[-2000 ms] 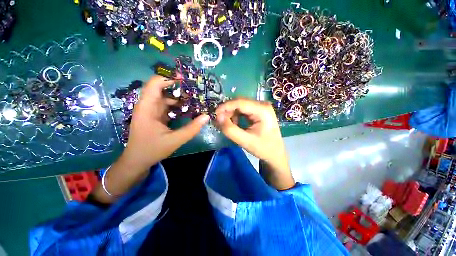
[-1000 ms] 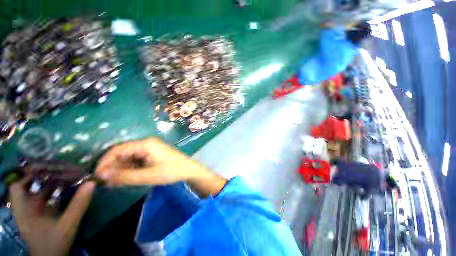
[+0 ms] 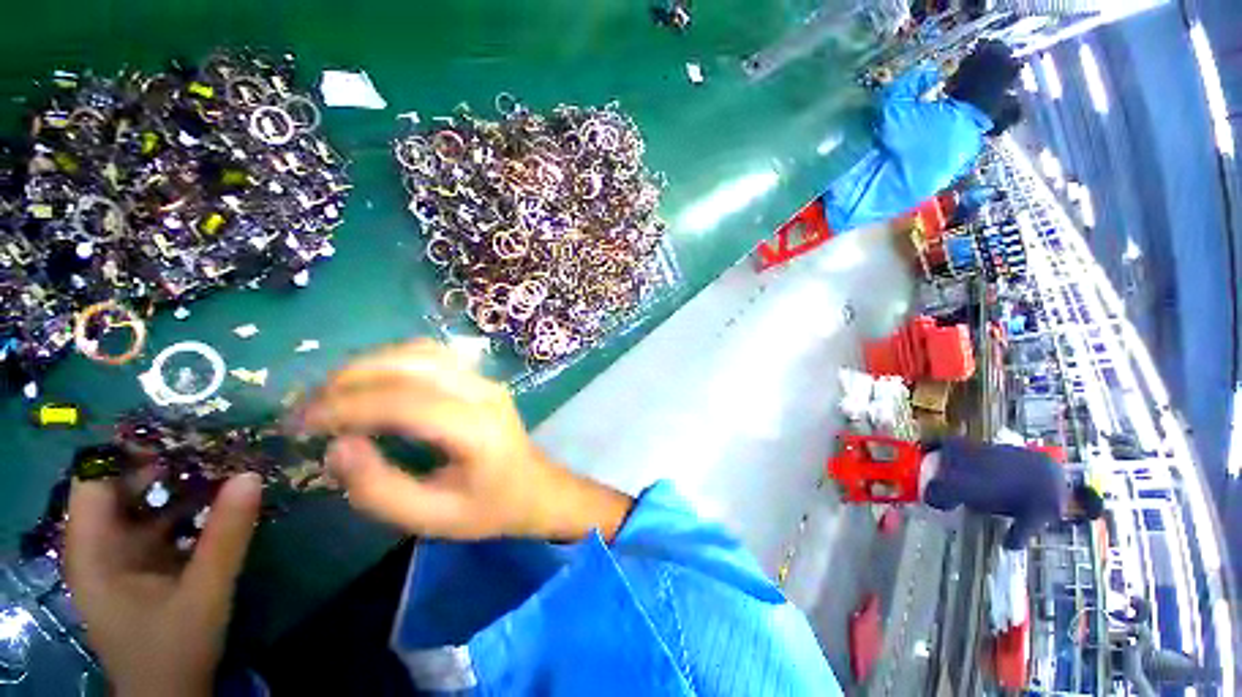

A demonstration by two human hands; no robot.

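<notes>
My left hand (image 3: 157, 579), at the lower left, holds a bunch of dark flex circuit assemblies (image 3: 170, 456) between thumb and fingers. My right hand (image 3: 429, 443) is just right of the bunch, blurred, with thumb and fingertips close together; whether it pinches a part cannot be told. The main mixed pile (image 3: 150, 198), dark with yellow and white specks, lies beyond my left hand. The ring pile (image 3: 538, 225), more coppery, lies beyond my right hand on clear plastic. A pale loose ring (image 3: 187, 373) and a copper ring (image 3: 109, 332) lie between the main pile and the bunch.
The clear blister tray (image 3: 48, 620) shows at the lower left corner. A white paper slip (image 3: 353, 90) lies between the piles. The bench edge runs diagonally right of the ring pile. Beyond it are a person in blue (image 3: 906, 143), another in dark clothes (image 3: 1001, 483) and red stools (image 3: 874, 467).
The view has swung right, so hands and piles now sit further left and the aisle shows. My left hand still holds the bunch. My right hand's fingers have shifted slightly away from it.
</notes>
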